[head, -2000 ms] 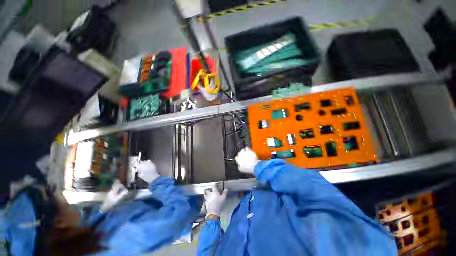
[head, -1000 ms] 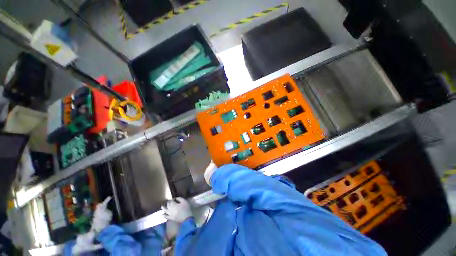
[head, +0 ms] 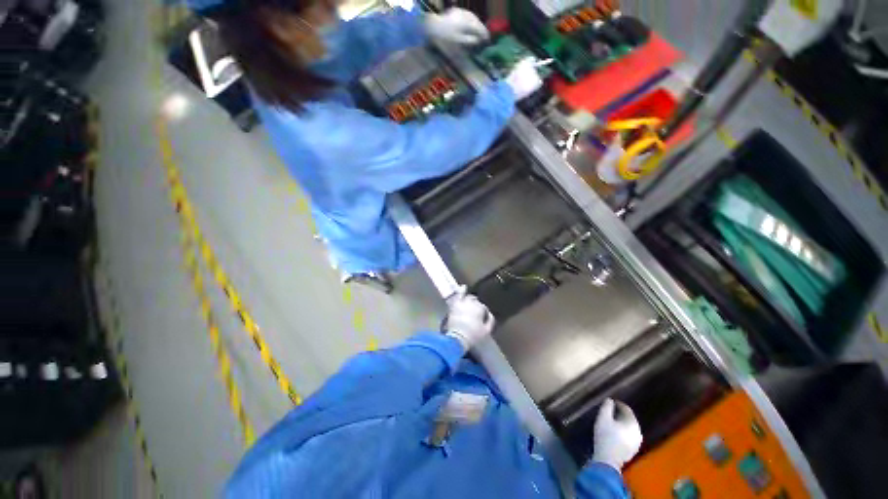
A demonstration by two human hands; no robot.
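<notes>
My gloved left hand [head: 469, 320] is curled over the near conveyor rail [head: 508, 375]. My gloved right hand [head: 616, 434] is over the conveyor, beside the corner of the orange cover [head: 719, 458]; its fingers are bunched and I cannot tell whether they touch the cover. The orange cover lies flat at the lower right, cut off by the picture's bottom edge. Small green and grey parts show through its cut-outs. The board under it is mostly hidden.
A coworker in blue [head: 341, 146] works at a circuit board [head: 414, 88] further along the line. Beyond the far rail are yellow tape rolls [head: 641, 151], a red mat [head: 613, 83], small green pieces [head: 719, 333] and a black bin [head: 837, 336] with green strips [head: 779, 239].
The view has turned left, so the orange cover has shifted to the lower right and more of the coworker shows. My left hand remains at the near rail; my right hand remains near the cover.
</notes>
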